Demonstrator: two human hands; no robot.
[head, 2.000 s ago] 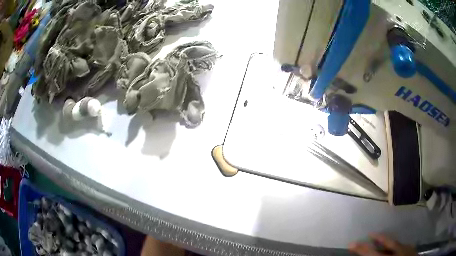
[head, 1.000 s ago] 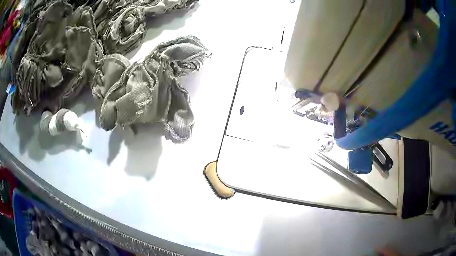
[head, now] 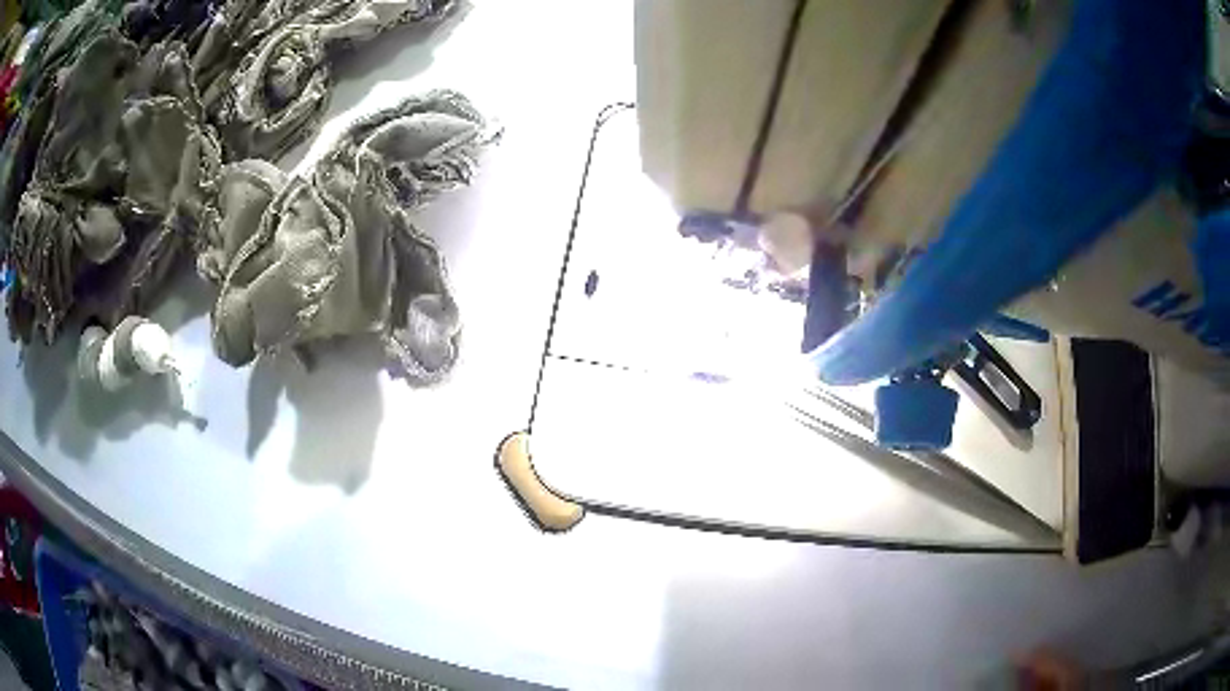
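The cream sewing machine head point(head: 836, 122) with a blue guard point(head: 1025, 203) fills the upper right, above the white bed plate point(head: 675, 419). Silver tweezers point(head: 964, 486) lie on the bed, prongs toward the needle area, which is lost in glare. Black thread snips point(head: 1002, 382) lie beyond them. Gathered grey fabric pieces point(head: 331, 257) lie heaped on the table at the left. A small blurred bit of skin, apparently part of my right hand point(head: 1049, 670), shows at the bottom edge; its fingers cannot be made out. My left hand is not in view.
A small white and grey wound piece point(head: 128, 352) lies beside the heap. A tan tab point(head: 536, 486) sits at the bed plate's corner. The table's front edge point(head: 202, 607) carries a measuring tape. A blue crate point(head: 61, 621) of small grey-and-white pieces stands below at left.
The view has shifted closer to the machine head, which now covers more of the picture. The hand at the bottom right has mostly dropped out of frame, and skin at the bottom left is gone.
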